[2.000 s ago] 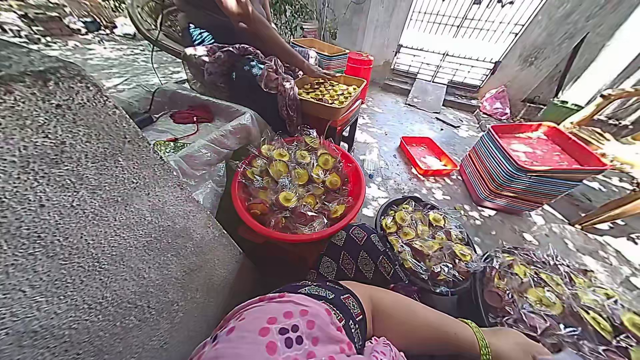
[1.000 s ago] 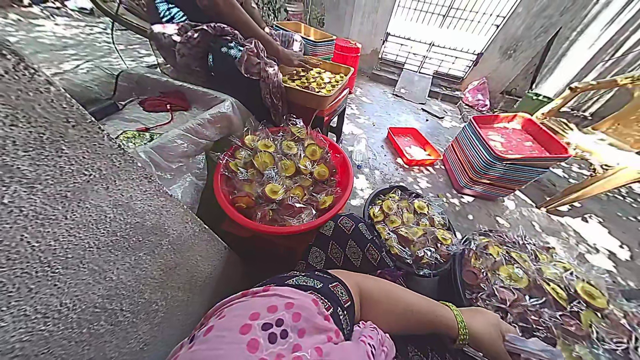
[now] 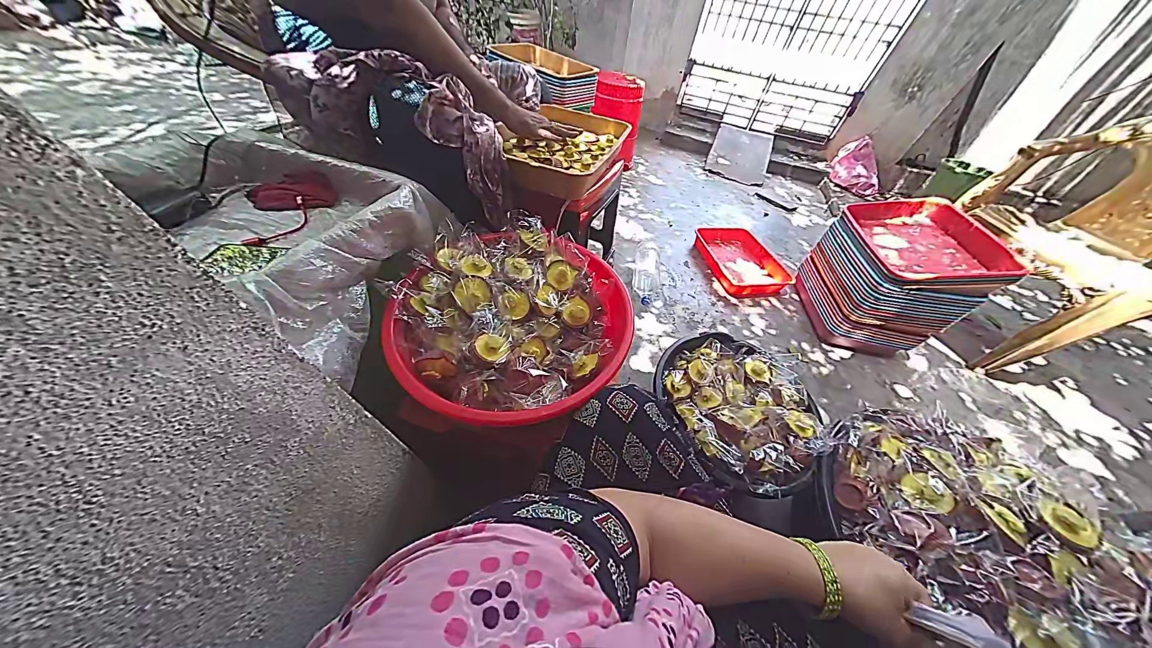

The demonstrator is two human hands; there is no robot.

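My left hand [image 3: 877, 594], with green bangles at the wrist, is low at the right and grips a pale, shiny strip [image 3: 954, 623], perhaps plastic; its far end is cut off by the frame. Just beyond the hand is a large heap of plastic-wrapped small cups with yellow filling [image 3: 972, 513], in a dark tub. More wrapped cups fill a black bucket [image 3: 661, 369] in front of me and a red tub [image 3: 396, 360] left of it. My right hand is out of view.
A rough stone slab [image 3: 180, 405] fills the left side. Another person's hand [image 3: 540, 124] rests over yellow pieces in a tan tray [image 3: 562, 184]. Stacked trays [image 3: 886, 301], a single red tray [image 3: 742, 261] and a wooden chair [image 3: 1080, 315] stand farther right. Clear plastic sheeting [image 3: 360, 234] lies beyond the slab.
The pale strip in my left hand shows clearly now, while two seconds ago it could not be made out. The other person's hand remains at the tan tray.
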